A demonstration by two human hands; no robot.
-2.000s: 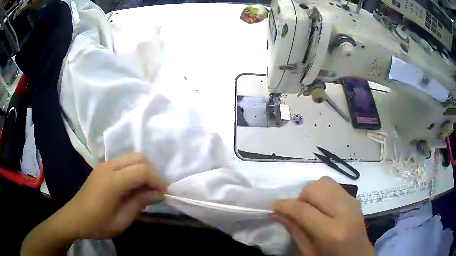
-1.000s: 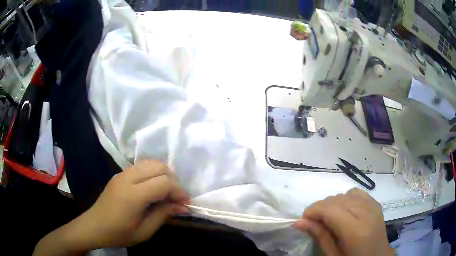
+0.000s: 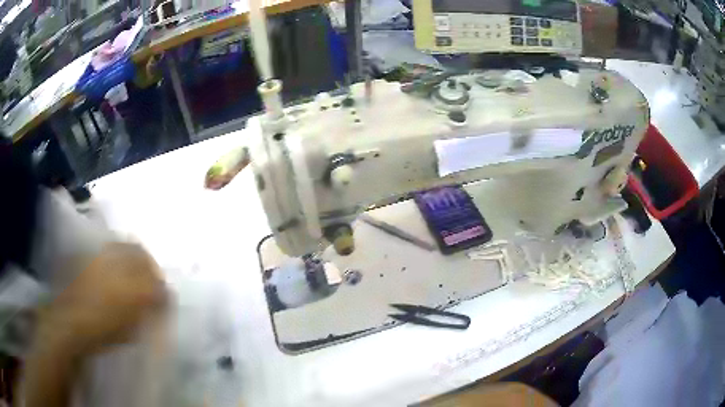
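Note:
My left hand [image 3: 111, 298] is strongly blurred at the left, with its fingers bunched on white lining fabric [image 3: 67, 230]. Blurred pale cloth also hangs below it. A dark piece of the garment [image 3: 16, 207] shows at the left edge. Only a sliver of my right hand or forearm [image 3: 485, 396] shows at the bottom edge; its fingers are out of the picture. The sewing machine [image 3: 350, 143] stands right of my left hand. Its presser foot [image 3: 318, 273] is above the needle plate, with no cloth under it. Black thread snips [image 3: 431, 316] lie on the bed's front edge.
A phone [image 3: 453, 219] with a purple screen and a thin rod [image 3: 397, 232] lie under the machine arm. Pale strips [image 3: 556, 266] lie to their right. A patterned pad [image 3: 227, 168] is behind the machine's left end. A red basket [image 3: 676, 171] is at the right, pale cloth [image 3: 652, 350] at lower right.
The view has swung right, so the machine appears further left and more of it shows. My left hand and the lining are at the left edge; my right hand has mostly left the picture.

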